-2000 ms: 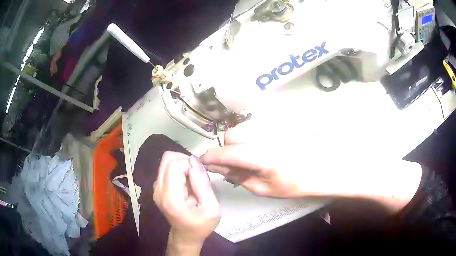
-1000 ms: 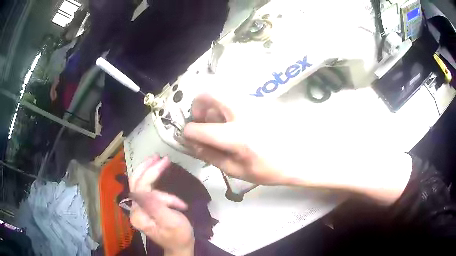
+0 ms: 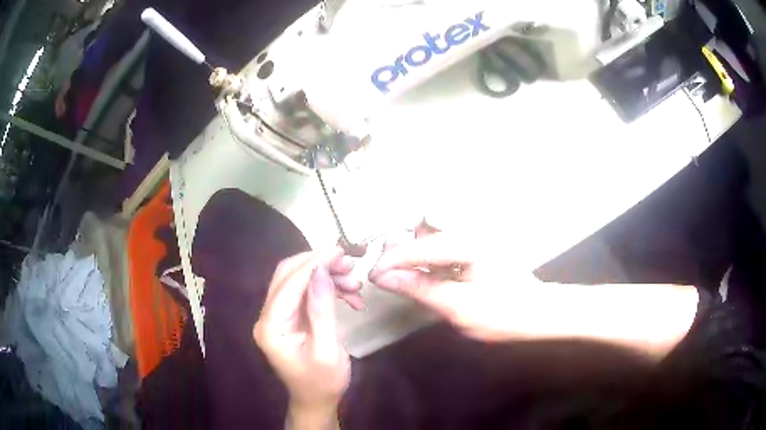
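My left hand is raised palm up in front of the needle area, fingers curled. My right hand comes from the right with thumb and fingers pinched close to my left fingertips. Any thread or tiny piece between them is lost in the glare. A small dark thing shows in my right hand, too unclear to name. The white sewing machine head is behind my hands, with its presser foot and needle area beyond the fingertips. Dark purple cloth lies at the bed's left and front edge.
A white-handled tool stands at the head's far end. An orange crate and a pale-blue cloth pile are at the left. A black box is at the upper right. A dark slot runs across the bed.
My right hand has come down from the machine head's end to the front of the needle area. My left hand has moved right and its fingers have curled. The view has shifted.
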